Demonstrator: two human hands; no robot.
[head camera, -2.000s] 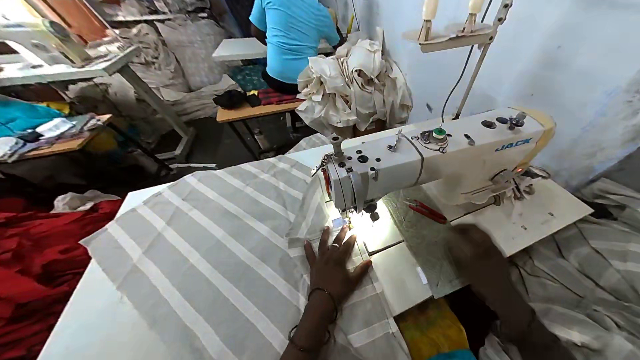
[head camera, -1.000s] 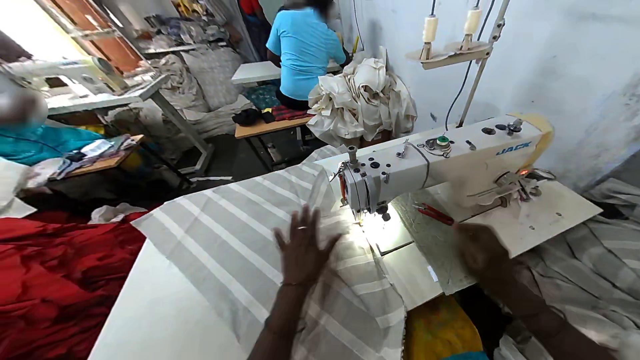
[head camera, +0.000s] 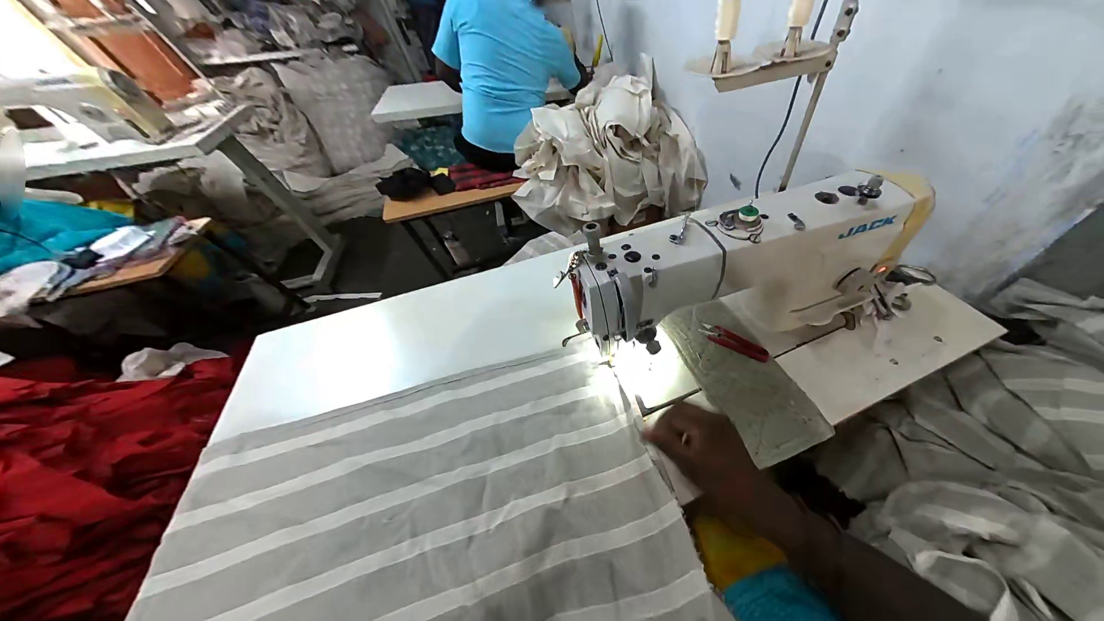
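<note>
A grey fabric panel with white stripes (head camera: 448, 500) lies flat over the sewing table (head camera: 431, 319), its right edge running up to the needle area of a white Jack sewing machine (head camera: 673, 259). The machine's lamp glows over the needle plate. My right hand (head camera: 699, 440) is at that right edge, just below the needle plate, fingers curled; it looks closed on the fabric edge, though blur hides the fingertips. Red thread snips (head camera: 734, 342) rest on a grey-green sheet (head camera: 750, 388) under the machine arm. My left hand is out of view.
Red fabric (head camera: 60, 483) is heaped at the left. More striped fabric (head camera: 975, 466) lies bunched at the right. Behind the table are a wooden bench (head camera: 448, 200), a cream fabric pile (head camera: 612, 147) and a seated person in blue (head camera: 504, 73). A thread stand (head camera: 768, 69) rises behind the machine.
My left hand, earlier spread on the striped fabric, has gone out of view. My right hand has moved left to the fabric's edge. The fabric now reaches further toward me, baring more of the tabletop behind.
</note>
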